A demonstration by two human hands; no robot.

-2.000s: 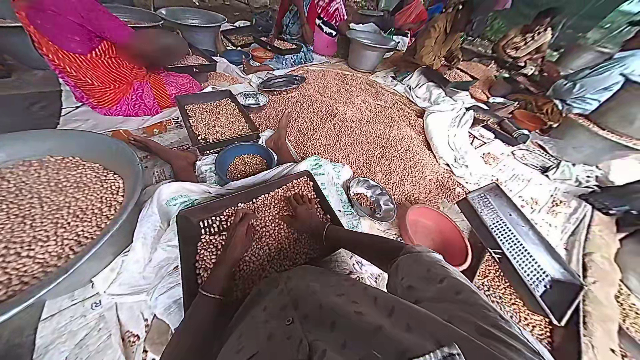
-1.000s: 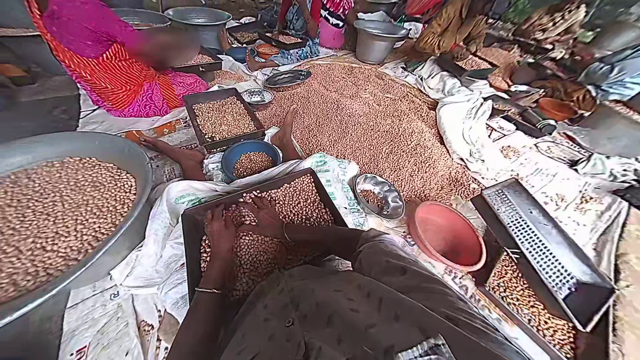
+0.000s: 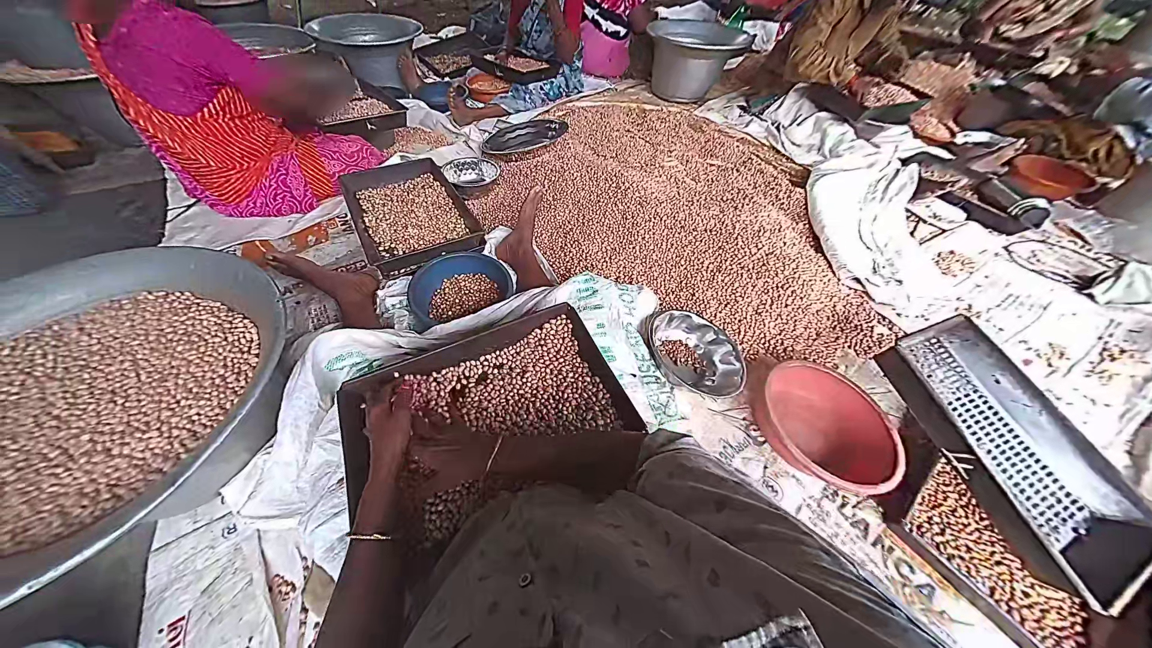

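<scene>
A dark rectangular tray [image 3: 598, 351] of small pinkish-brown nuts or seeds [image 3: 531, 378] rests at my lap. My left hand [image 3: 391, 418] is at the tray's left side, its fingertips at the nuts. Beside it, my right hand [image 3: 450, 445] lies low over the nuts, blurred and dark. Whether either hand holds any nuts cannot be told. Past the tray's far edge stands a blue bowl [image 3: 421, 297] partly filled with nuts. A shiny metal bowl [image 3: 724, 360] with a few nuts sits to the right, next to a red plastic basin [image 3: 783, 405].
A large metal basin [image 3: 270, 360] of nuts stands at left. Ahead spreads a big nut heap [image 3: 666, 198] on sheets. Another nut tray [image 3: 463, 211] lies near a seated person [image 3: 207, 117] and bare feet. A perforated metal tray [image 3: 1017, 450] is at right, beside more nuts.
My right hand has moved left across the nuts, closer to my left hand, and then back toward my body. My left hand stays near the tray's left side.
</scene>
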